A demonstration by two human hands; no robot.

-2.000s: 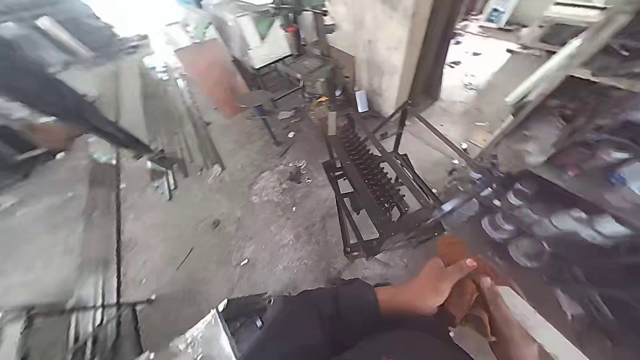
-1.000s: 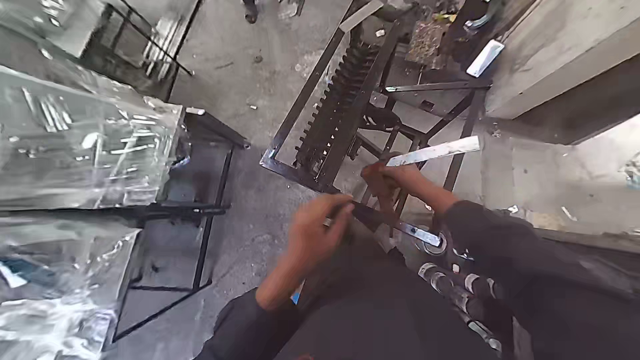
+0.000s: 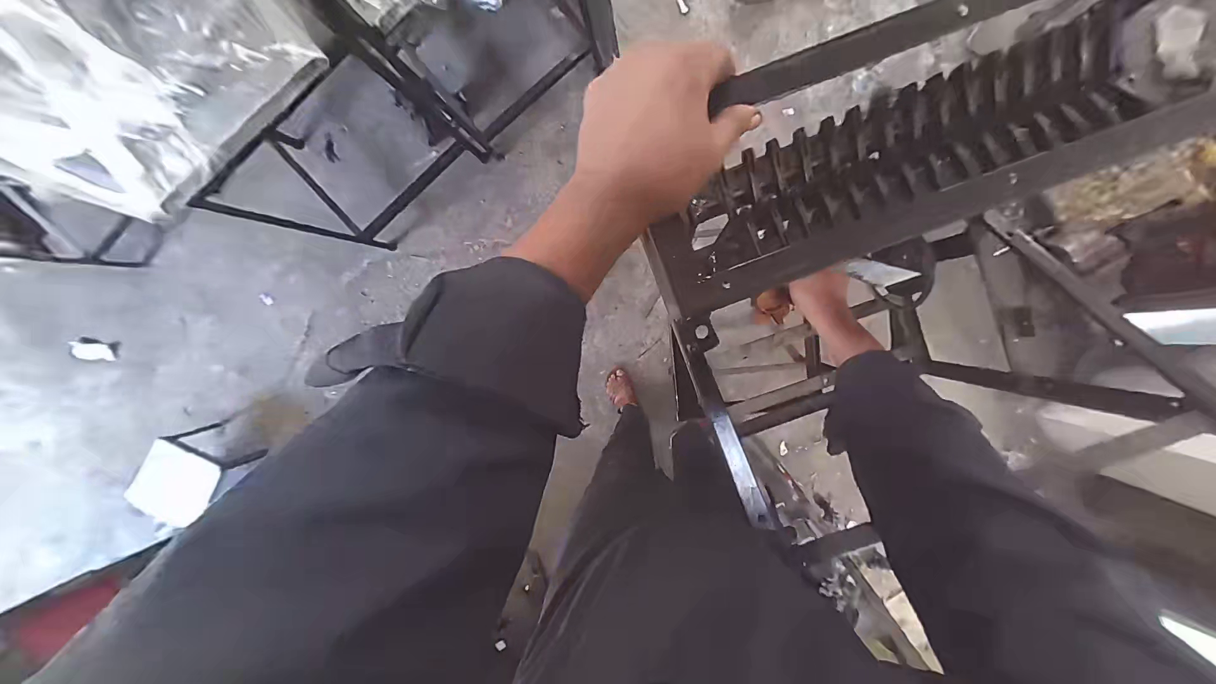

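Observation:
A black metal frame [image 3: 855,228] with a shaft of many metal blades [image 3: 912,133] along its middle fills the upper right. My left hand [image 3: 655,123] is closed around the frame's top corner at its near end, thumb over the bar. Below the frame's lower rail is my right hand [image 3: 822,290], partly hidden by that rail. Beside its fingers shows a reddish-brown piece [image 3: 772,305], and a pale flat strip [image 3: 883,274] juts out on the other side; both seem to be in its grip, though the fingers are mostly hidden.
Legs and braces of the black stand [image 3: 1054,389] spread below the frame. Black metal stands [image 3: 361,233] and plastic-wrapped sheets [image 3: 171,95] are at the upper left. My bare foot [image 3: 619,388] is on the concrete floor [image 3: 285,294]. Scraps lie near the stand's lower bar [image 3: 836,543].
The view has swung down and closer to the bladed frame. My left hand, off the frame one second ago, now grips its corner. My right hand is now under the rail.

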